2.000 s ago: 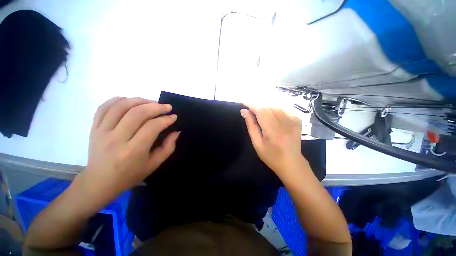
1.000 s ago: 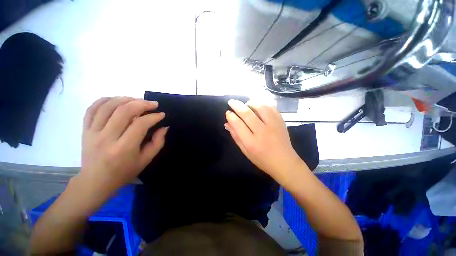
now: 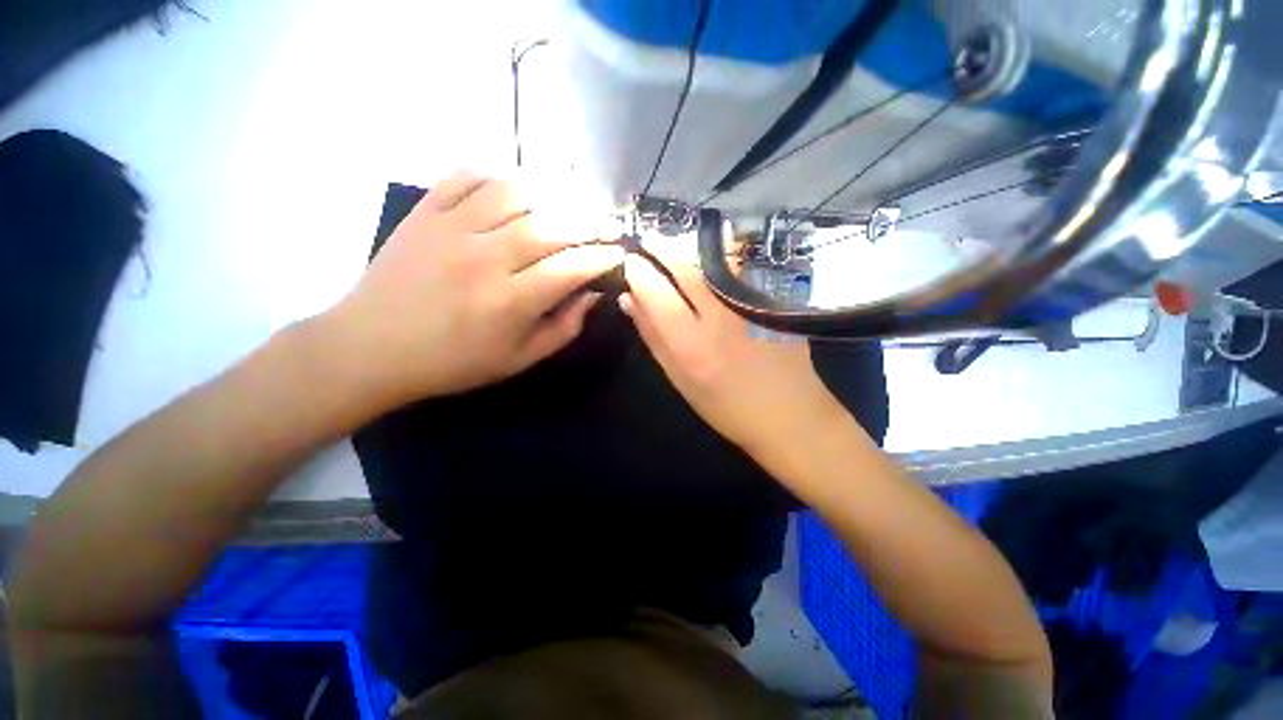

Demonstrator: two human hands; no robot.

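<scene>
A black fabric piece [image 3: 563, 436] lies on the white table's front edge and hangs down over my lap. My left hand [image 3: 471, 281] lies on its upper left part, fingertips pinching the fabric's top edge near the needle area. My right hand [image 3: 711, 331] is close beside it, thumb and fingers on the same edge. The fingertips of both hands nearly meet. The sewing machine [image 3: 802, 99], white with a blue stripe, is just above and right of them; glare and its shiny curved metal part [image 3: 1182, 155] hide the needle.
A black cut piece [image 3: 64, 281] lies at the table's left, with more black fabric [image 3: 64, 35] at the upper left corner. A small black tool [image 3: 968, 352] and an orange tip [image 3: 1173, 297] are right of the needle. Blue crates [image 3: 275, 598] stand below the table, left and right.
My left hand has moved right and up along the fabric, towards my right hand. The fabric's top edge now reaches the needle area. The view has shifted, and the machine looks closer.
</scene>
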